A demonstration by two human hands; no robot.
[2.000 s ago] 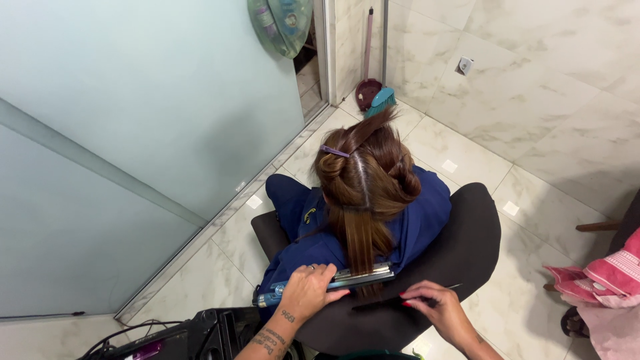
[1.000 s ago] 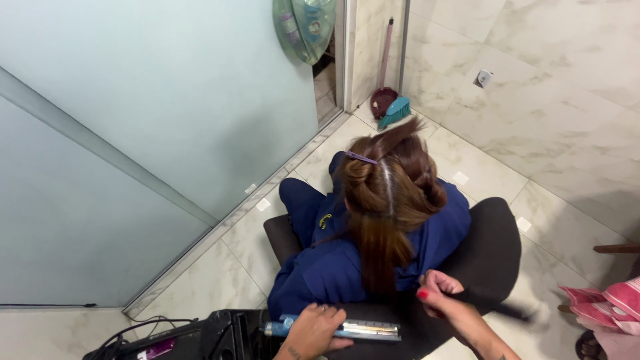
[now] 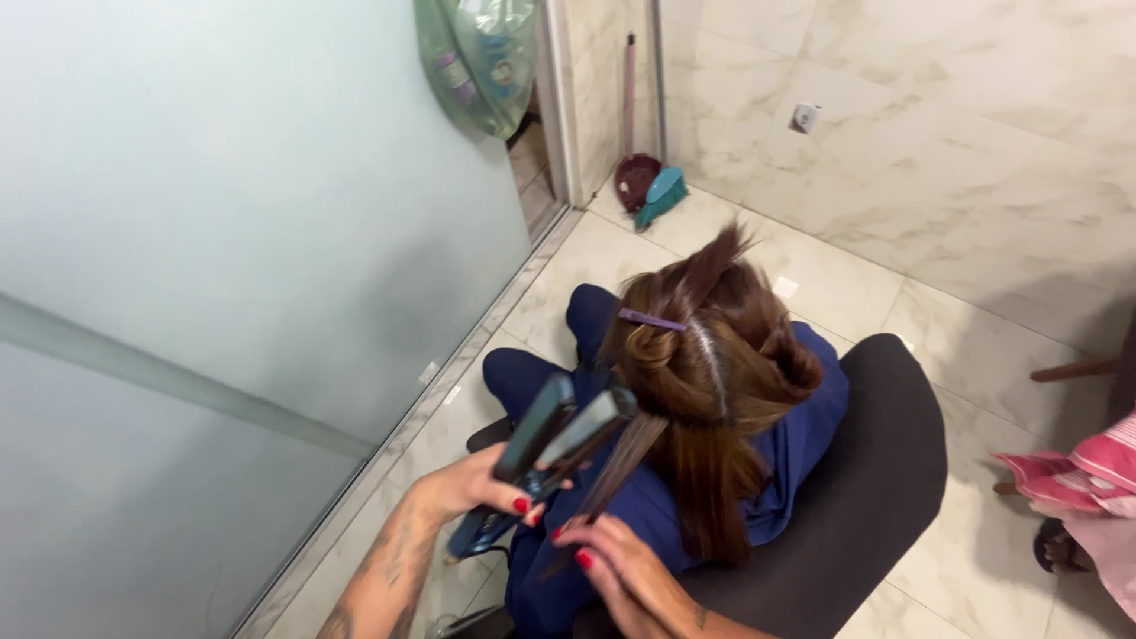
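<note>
A seated person with brown hair (image 3: 710,479), parted down the back and pinned up with a purple hair clip (image 3: 652,319), faces away from me. My left hand (image 3: 484,493) grips a blue flat iron (image 3: 532,453), whose two plates are spread apart just left of a thin strand of hair (image 3: 624,466). The lower part of that strand is pinched in my right hand (image 3: 612,559), drawn down and to the left from the head. The comb seen earlier cannot be made out clearly.
The person sits in a dark chair (image 3: 887,435). A frosted glass door (image 3: 266,222) stands at left with a green bag (image 3: 479,71) hanging on it. A dustpan (image 3: 637,177) and a teal brush (image 3: 663,195) lie in the corner; pink cloth (image 3: 1092,470) hangs at right.
The flat iron was closed low behind the chair and is now raised at the left with its plates parted. My right hand has moved left and taken a strand of hair.
</note>
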